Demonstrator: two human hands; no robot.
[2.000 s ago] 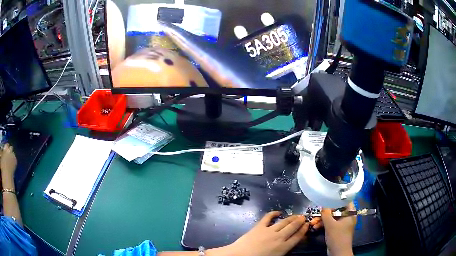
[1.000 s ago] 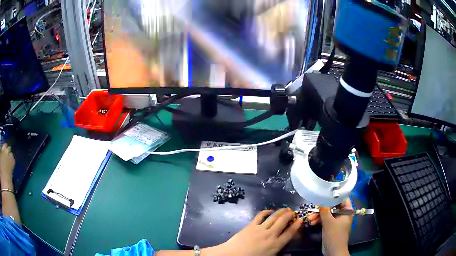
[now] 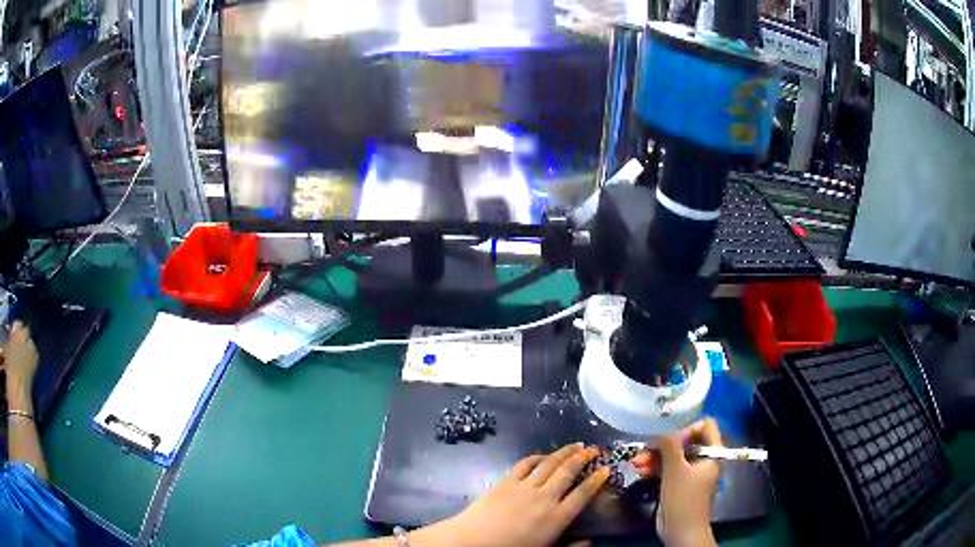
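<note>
A cluster of small dark and silver components lies on the black mat under the ring light. My left hand lies flat beside it from the left, its fingertips at the cluster's left edge; whether a piece is under them I cannot tell. My right hand is curled at the cluster's right side, shut on a slim pale tool, whose end sticks out to the right; its tip is too small to make out. A separate black-grey pile of components sits left of the hands. The monitor shows a blurred magnified view.
The microscope and its ring light stand above the hands. A component tray tilts at right. Red bins stand left and right. A clipboard, plastic bags and label card lie left. Another person's hand is at far left.
The camera view has shifted, so the bench items sit further left. My right hand is more raised and curled around the tool. The monitor's picture has gone from readable marking to blur.
</note>
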